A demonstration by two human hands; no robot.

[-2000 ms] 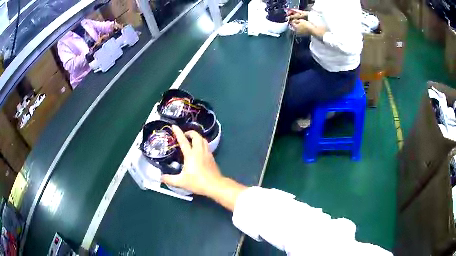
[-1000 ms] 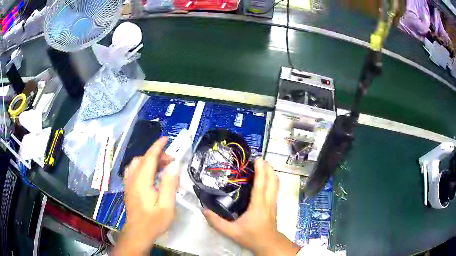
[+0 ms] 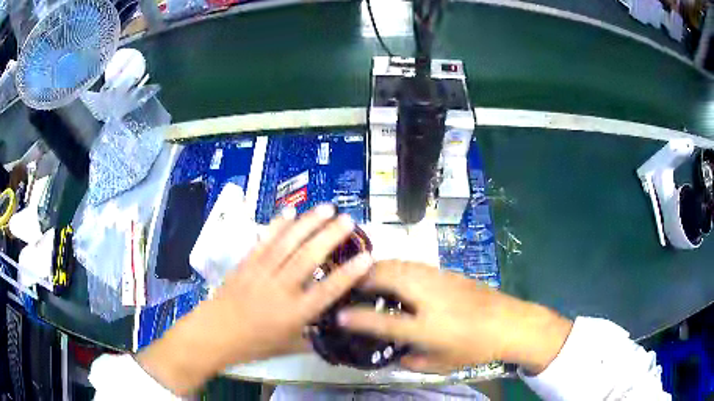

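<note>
A camera unit lies on the white work pad [image 3: 313, 366] in front of me. Its glossy black dome [image 3: 352, 345] faces me and its white base [image 3: 223, 243] points to the upper left. My left hand [image 3: 266, 290] lies over the open housing with its fingers spread, touching the unit; red wires show between the fingers. My right hand [image 3: 446, 317] grips the black dome from the right. Both hands are blurred and cover much of the unit.
The black electric screwdriver [image 3: 420, 153] hangs beyond the unit, in front of the pale screw feeder [image 3: 380, 117]. A flat black rectangle [image 3: 182, 231], plastic bags [image 3: 125, 157] and a fan [image 3: 66, 51] are at left. Another camera unit [image 3: 665, 196] stands at right on the green bench.
The camera unit has come from further along the bench onto the pad and turned so its base points upper left. My left hand has moved from beside it onto it. The view has swung back.
</note>
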